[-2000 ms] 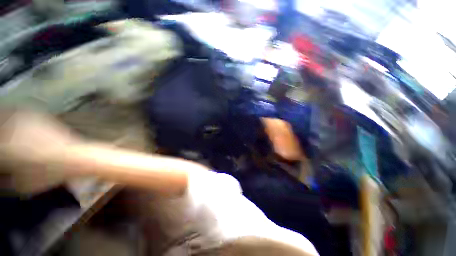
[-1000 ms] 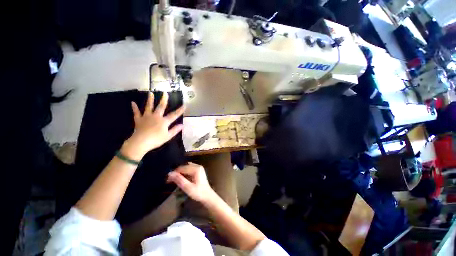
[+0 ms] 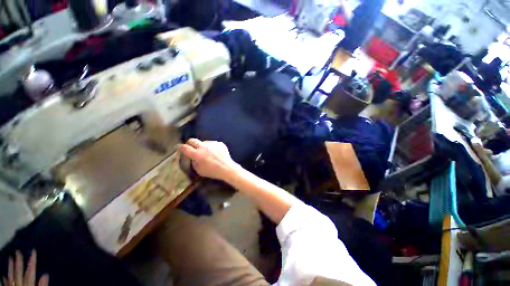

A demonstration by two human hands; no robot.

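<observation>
A black cloth panel (image 3: 72, 240) lies at the lower left, its edge near the needle area of the cream-white sewing machine (image 3: 128, 89). My left hand (image 3: 25, 273) rests on the cloth with fingers apart, cut off by the bottom left corner. My right hand (image 3: 209, 159) is at the right end of the table's front strip, beside the large dark work bundle (image 3: 246, 117). Its thumb and fingers are drawn together; whether anything is between them cannot be told. A blurred brownish patch shows on the machine bed (image 3: 100, 173) near the arm.
The worn table edge (image 3: 151, 218) runs diagonally above my lap. A wooden stool top (image 3: 346, 166) stands among dark piles on the right. A basket-like container (image 3: 349, 98) and a metal-framed rack (image 3: 411, 148) are farther back. Another person's arm (image 3: 486, 162) shows at the far right.
The view has swung right, shifting the machine leftward. My right hand has moved from the cloth's near edge to beside the dark bundle. My left hand stays on the cloth, now mostly out of view.
</observation>
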